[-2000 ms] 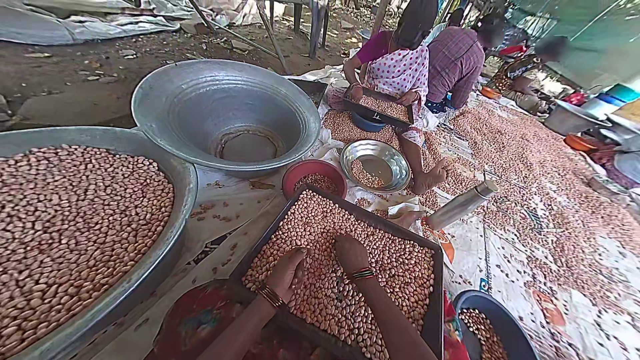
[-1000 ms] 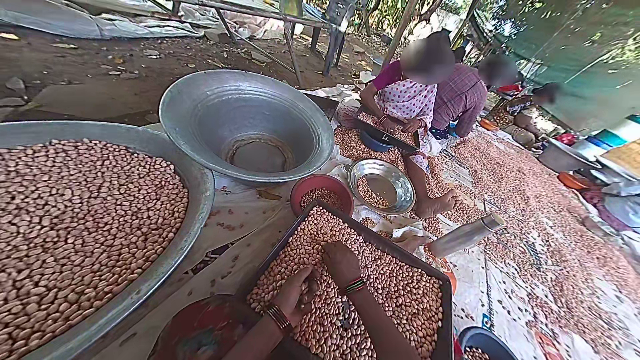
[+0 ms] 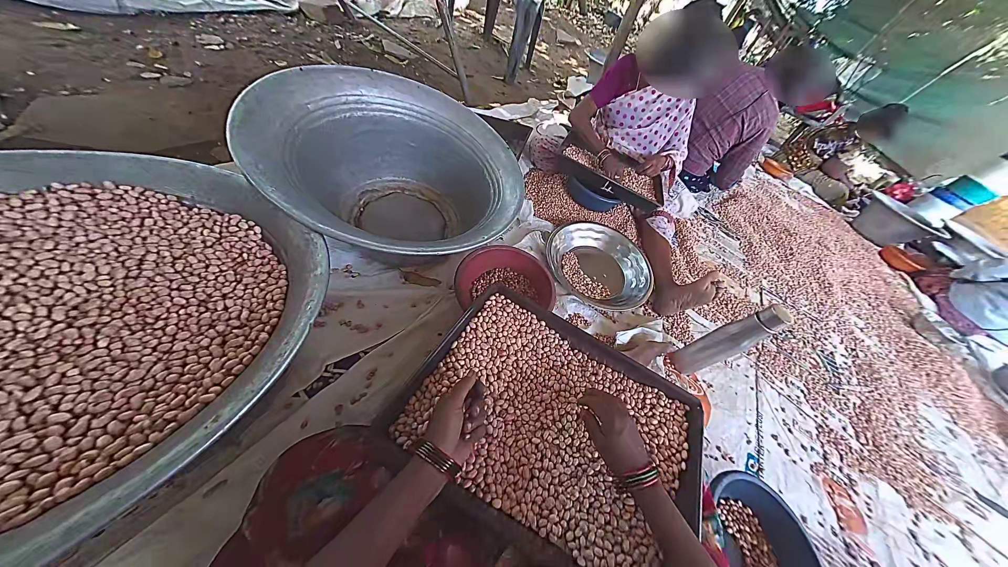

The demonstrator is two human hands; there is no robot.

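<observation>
A dark rectangular tray [image 3: 579, 335] filled with reddish-brown nuts or seeds [image 3: 524, 441] rests tilted across my lap. My left hand [image 3: 458, 417] is over the tray's left part, palm turned inward and fingers curled; whether it holds any pieces cannot be told. Over the right part is my right hand [image 3: 613, 429], its fingers bent toward the middle and low over the pieces; its fingertips are partly hidden. Bangles circle both wrists. Just beyond the tray's far corner stands a red bowl [image 3: 543, 277] with some of the same pieces, beside a shiny steel basin [image 3: 642, 272] partly filled with them.
A large metal basin [image 3: 315, 291] heaped with pieces stands at left, near a wide metal basin [image 3: 488, 185]. A metal cylinder [image 3: 728, 340] lies right of the tray, and a dark blue tub [image 3: 780, 512] sits lower right. Several people sit beyond, one holding a tray [image 3: 642, 201]. Pieces cover the sheet.
My hands were close together over the tray a second ago and are now apart, the right one farther right. The co-worker's tray, steeply tilted a second ago, now shows its contents.
</observation>
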